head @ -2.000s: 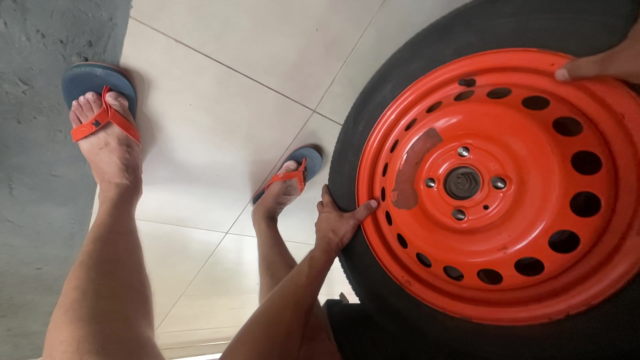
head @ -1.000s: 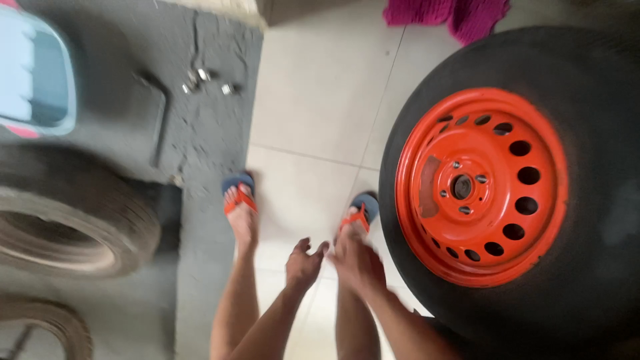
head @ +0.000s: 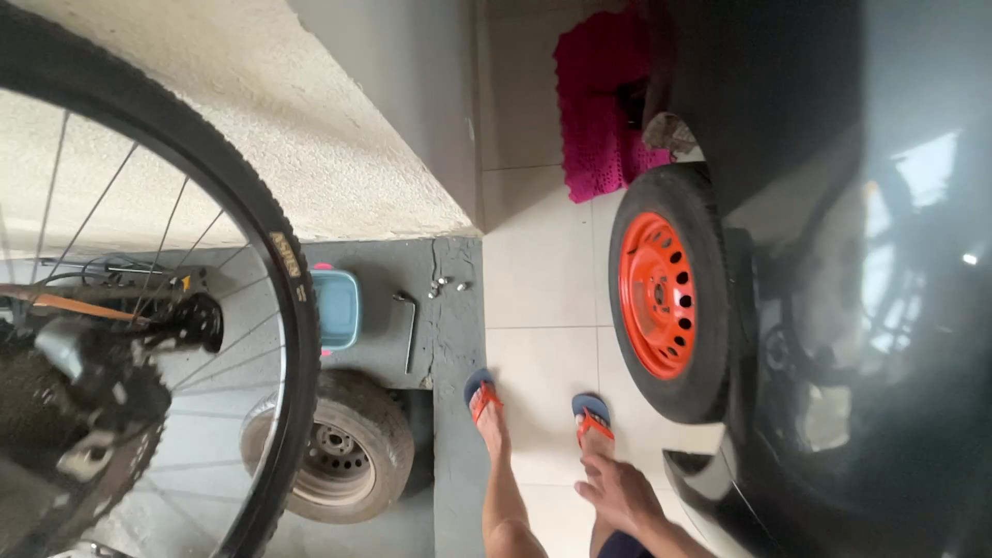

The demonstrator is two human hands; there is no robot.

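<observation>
My right hand (head: 620, 492) is low in the view, above my shin and foot, its fingers apart and holding nothing. My left hand is out of view. To the right, a black tire on an orange-red steel wheel (head: 647, 298) stands upright in the wheel arch of a dark car (head: 821, 310). Its center hole and smaller holes around it show. On the grey floor lie several small metal lug bolts or nuts (head: 443, 280) and an L-shaped lug wrench (head: 411, 333). A worn tire on a dirty steel wheel (head: 341, 465) lies farther left.
A bicycle wheel (head: 298, 310) and its drivetrain fill the left foreground. Behind it sits a light blue plastic tub (head: 341, 310). A rough wall (head: 372, 170) rises at upper left. A magenta crocheted mat (head: 593, 116) lies on the tiles by the car. The grey floor has a broken edge.
Two seconds ago both hands were on the orange-red wheel; one second ago they were off it and close together. Now only my right hand shows. The view has moved back and left.
</observation>
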